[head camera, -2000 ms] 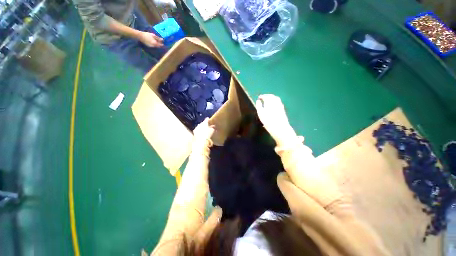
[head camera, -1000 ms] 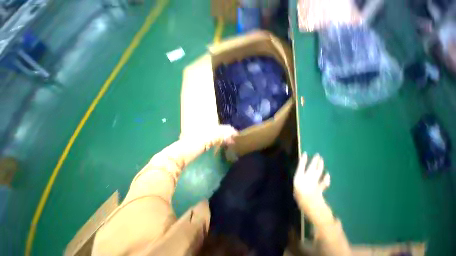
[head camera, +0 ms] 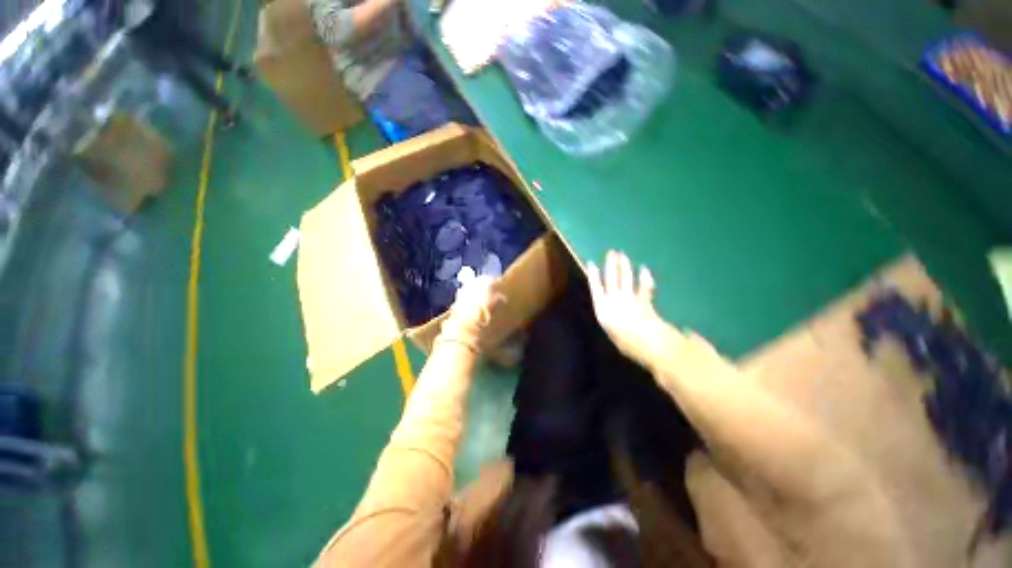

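Observation:
An open carton (head camera: pixel 330 272) with flaps out stands on the floor beside the bench and holds a heap of dark discs (head camera: pixel 449 227). My left hand (head camera: pixel 475 297) is at the carton's near edge, its fingers just inside over the discs. Whether it grips the rim or a disc cannot be told. My right hand (head camera: pixel 624 297) lies on the green bench top (head camera: pixel 732 211) near its edge, fingers spread, empty.
A cardboard sheet (head camera: pixel 821 377) with a heap of small dark parts (head camera: pixel 943 383) is at the right. A clear plastic bag (head camera: pixel 588 83), a dark unit (head camera: pixel 763 73) and a blue tray (head camera: pixel 977 78) are on the bench. A seated person (head camera: pixel 383 56) is beyond the carton.
The view has swung, and the carton appears further left. My left hand has moved from the carton's near rim to slightly over the discs. My right hand stays open at the bench edge.

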